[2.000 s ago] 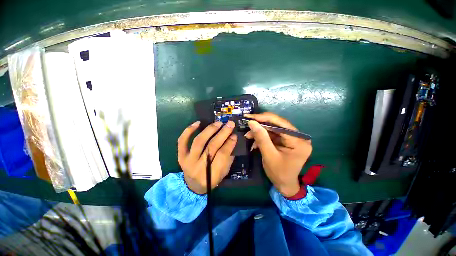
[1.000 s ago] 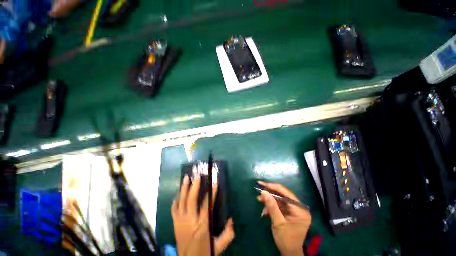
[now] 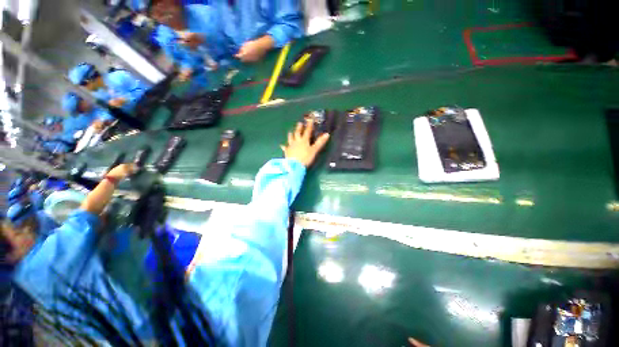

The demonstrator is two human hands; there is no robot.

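Observation:
My left hand point(image 3: 304, 145) is stretched far forward over the green line surface. Its fingers are spread over a phone unit point(image 3: 319, 119) on a black tray, and they hide much of it. No closed grip shows. The phone's board end shows above the fingers. Another phone unit point(image 3: 355, 133) on a black tray lies just to the right. Of my right hand only a fingertip point(image 3: 417, 342) shows at the bottom edge; the rest is cut off, and no tweezers are visible.
A phone on a white pad point(image 3: 425, 156) lies farther right. More phone units point(image 3: 222, 156) line the surface at left. A pale edge strip point(image 3: 441, 237) divides line and bench. Another phone point(image 3: 577, 320) is at bottom right, a blue bin point(image 3: 163, 254) at left. People in blue work beyond; an arm point(image 3: 98, 198) reaches in.
The view has swung up and left along the line. My left hand has moved from the bench phone to a phone unit on the line. My right hand has almost left the picture.

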